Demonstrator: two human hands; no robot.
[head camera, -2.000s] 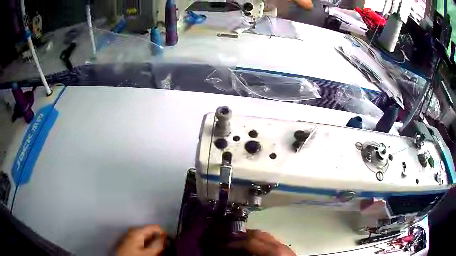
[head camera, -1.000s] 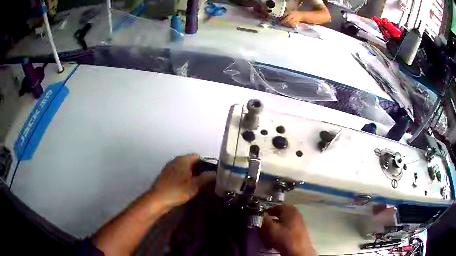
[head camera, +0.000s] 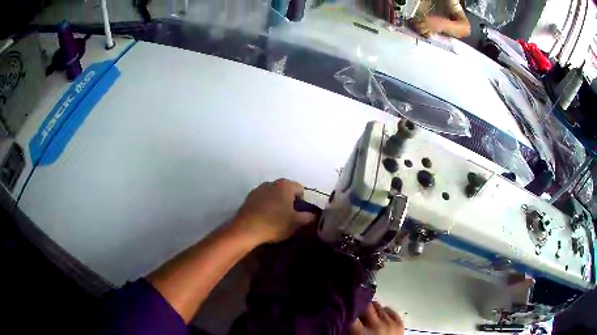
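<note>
The dark purple garment (head camera: 301, 281) lies bunched at the left end of the white sewing machine head (head camera: 452, 196), under the needle area. My left hand (head camera: 275, 212) is closed on the garment's upper left edge, beside the machine head. My right hand (head camera: 378, 320) is low in the picture, at the garment's right side below the needle area. It is partly cut off by the bottom edge, and its grip is not clear. The needle and presser foot are hidden by the head and the dark cloth.
The white table (head camera: 177, 144) carries a blue JACK label (head camera: 75, 111) at left. Clear plastic sheeting (head camera: 419, 108) lies between the tables. Opposite, a person's hand and forearm (head camera: 438, 25) rest at another machine. Metal tools (head camera: 507, 320) lie near the right end of my machine.
The view has shifted, so the machine sits further right and appears tilted. Since the oldest frame, my left hand has moved up beside the head onto the garment. My right hand now sits lower.
</note>
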